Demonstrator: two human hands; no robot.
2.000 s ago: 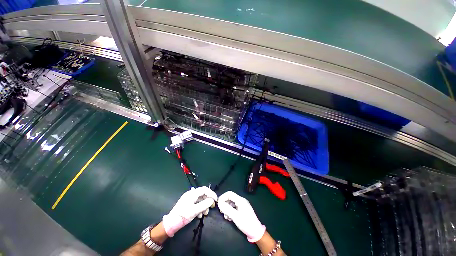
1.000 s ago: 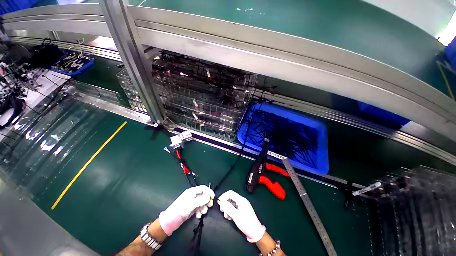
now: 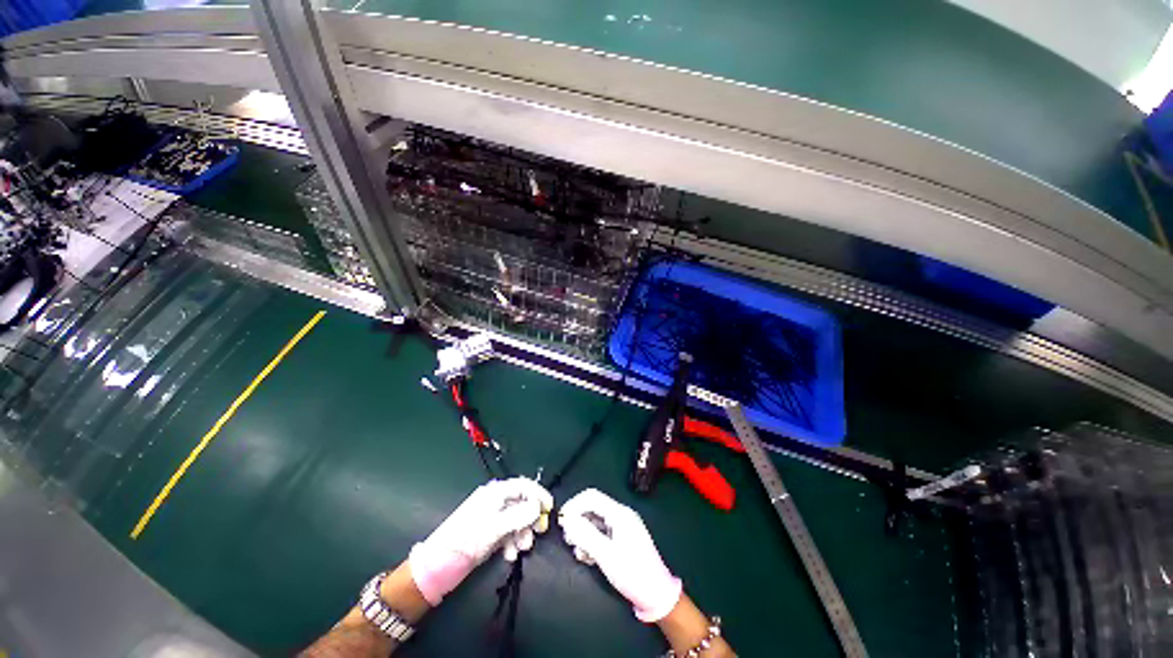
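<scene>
The black wire harness lies on the green mat, with its red section and white connector housing at the upper left end. My left hand, in a white glove, is closed on the harness at its branching point. My right hand, also gloved, is just to the right with fingertips pinched together; a tiny part may be between them, but it is too small to tell. The cable tie gun with red handles lies right of the hands, its nose over the bin rim.
The blue bin with black ties stands behind the gun. A steel ruler lies at the right. Bagged harnesses lie at the far right and more behind the upright post. Clear plastic covers the left bench.
Since two seconds ago my left hand has shifted slightly left and down at the harness. My right hand has barely moved. The gun, ruler and bin have not moved.
</scene>
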